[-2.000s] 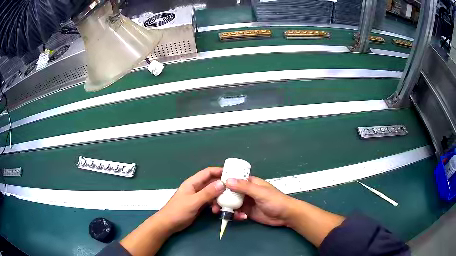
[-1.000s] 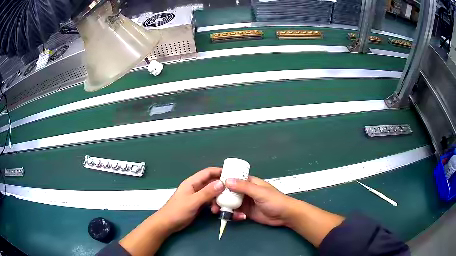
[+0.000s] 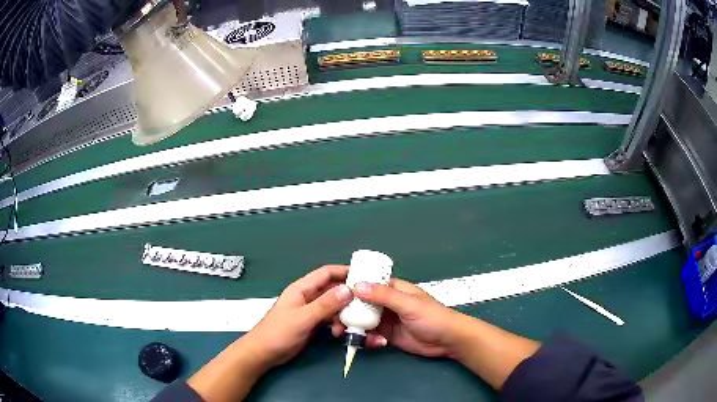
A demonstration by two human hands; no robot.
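Note:
A milky white squeeze bottle (image 3: 368,271) is held at the lower centre, tilted with its black collar (image 3: 354,340) and pale-yellow needle nozzle (image 3: 349,360) pointing down. My left hand (image 3: 310,310) grips it from the left and my right hand (image 3: 409,314) from the right, both thumbs on its near side. The fingers behind the bottle are partly hidden. A silver strip (image 3: 193,261) with a row of round spots lies on the green surface to the left of my hands, touched by neither.
Other silver strips lie at far right (image 3: 619,206) and far left (image 3: 26,271). A black round object (image 3: 159,361) sits lower left, a white thin stick (image 3: 593,305) right. A translucent hood (image 3: 185,74) hangs upper left. Gold-yellow strips (image 3: 459,56) lie far back. A metal post (image 3: 648,94) stands right.
The silver strips have shifted right along the green surface. The gold-yellow strips and a pale patch in a middle lane have shifted left. My hands and the bottle are nearly still.

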